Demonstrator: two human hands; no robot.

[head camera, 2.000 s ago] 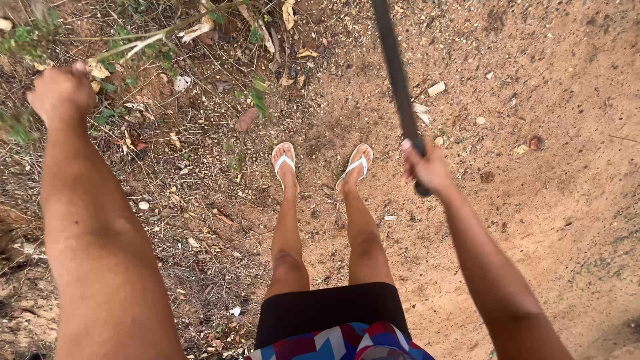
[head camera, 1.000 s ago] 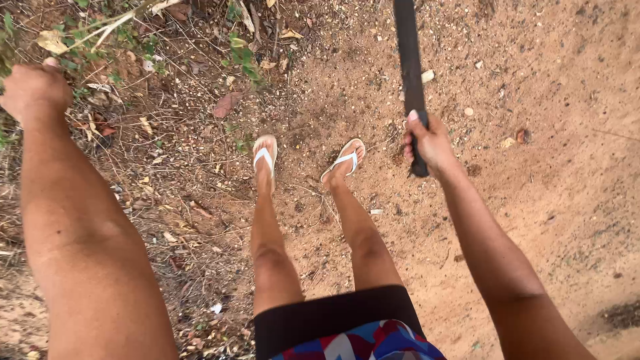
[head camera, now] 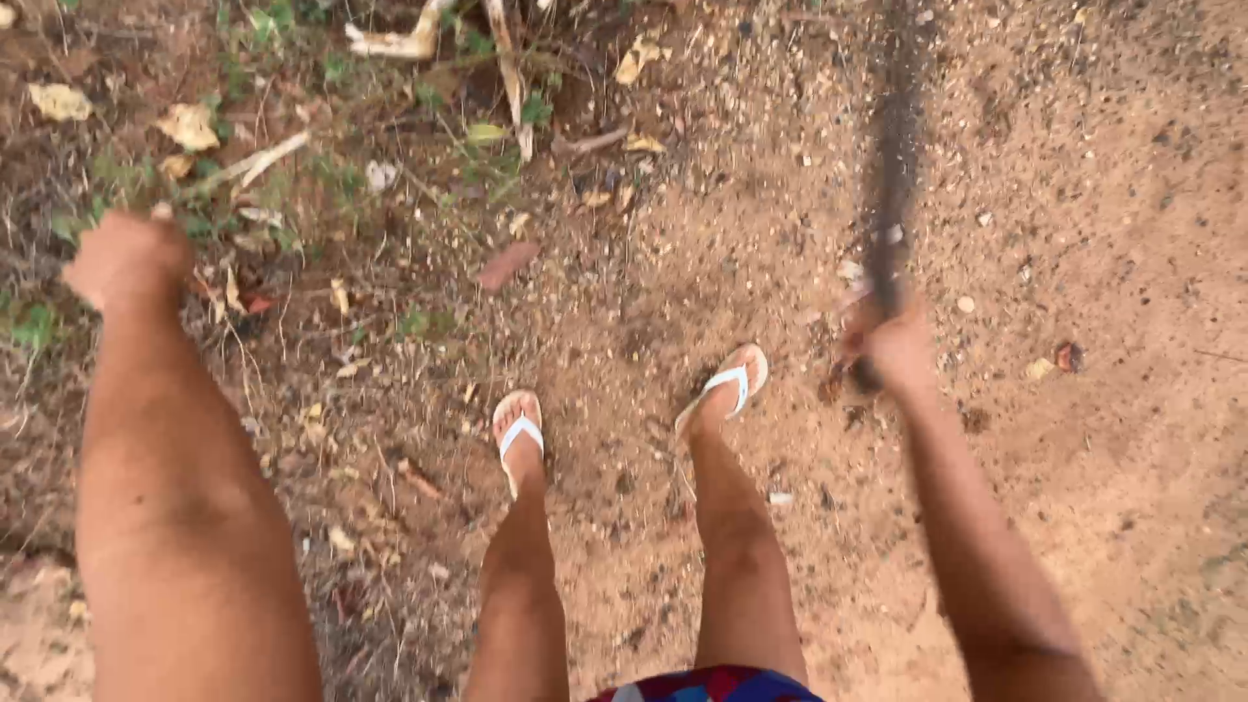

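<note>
My right hand (head camera: 897, 346) is closed round the dark handle of a long, dark blade-like tool (head camera: 892, 166), which points up out of the frame and is blurred; it looks like a machete. At the left, my left hand (head camera: 132, 258) is a fist over weeds and dry grass. A pale stalk (head camera: 258, 161) shows just beyond its fingers; whether the fist grips it is hidden. Below, my feet stand apart in flip-flops with white straps, the left one (head camera: 520, 439) and the right one (head camera: 731, 385).
Pale dry sticks (head camera: 512, 78) and a broken branch piece (head camera: 400, 34) lie at the top among weeds. Dry leaves (head camera: 190, 127) are scattered at the left. A flat reddish piece (head camera: 507, 265) lies ahead of my feet. Sandy, gravelly soil (head camera: 1102, 468) spreads at the right.
My feet are farther apart than two seconds ago. The blade tool stays in my right hand. The view has shifted.
</note>
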